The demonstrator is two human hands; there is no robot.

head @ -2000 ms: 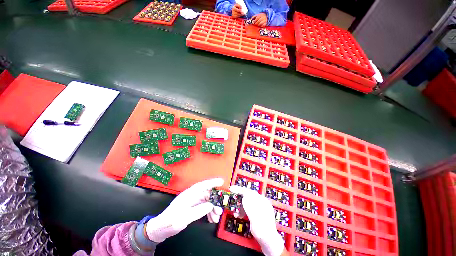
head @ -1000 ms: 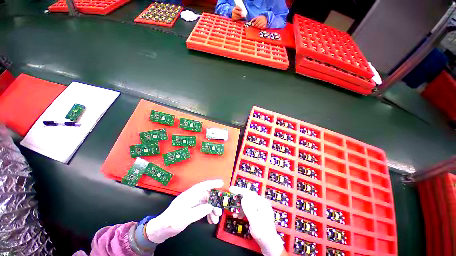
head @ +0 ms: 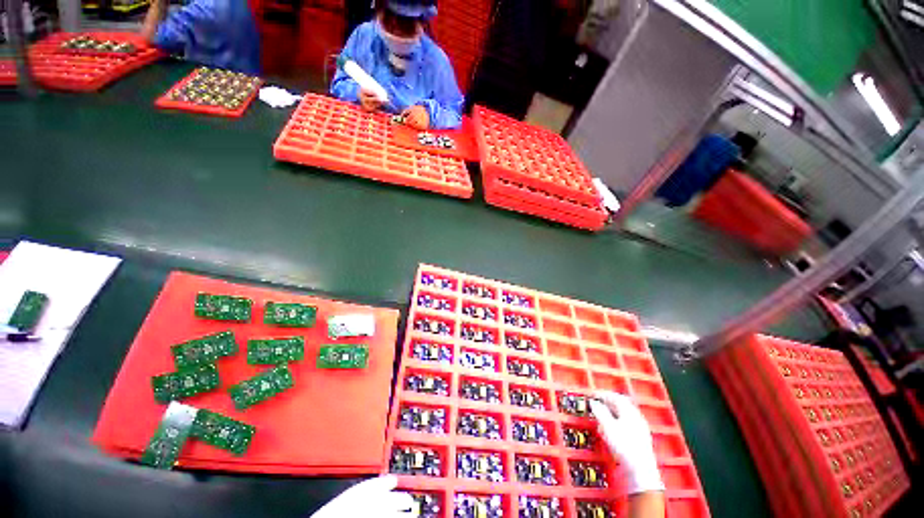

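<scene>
The red compartment tray (head: 661, 416) holds circuit boards with yellow, dark and silver parts in its left and lower pockets. My right hand (head: 626, 440), white-gloved, is over the fourth column, its fingertips on the right end of a circuit board (head: 576, 404) at a pocket; whether the board rests fully in it is hard to tell. My left hand (head: 365, 499), white-gloved, is at the bottom edge by the tray's lower left side, partly cut off, with no board seen in it. Green boards (head: 275, 351) lie solder side up on the red mat (head: 314, 422).
A small white piece (head: 351, 326) lies on the mat. Paper (head: 59, 282) with a green board (head: 26, 312) is at far left. Across the green bench (head: 243, 223), a person in blue (head: 436, 86) works beside trays (head: 365, 147). Stacked trays (head: 826, 415) stand at right.
The view has turned up and to the right. My hands have parted; the board they held between them is gone from there. My right hand has moved to the tray's fourth column, where another board shows.
</scene>
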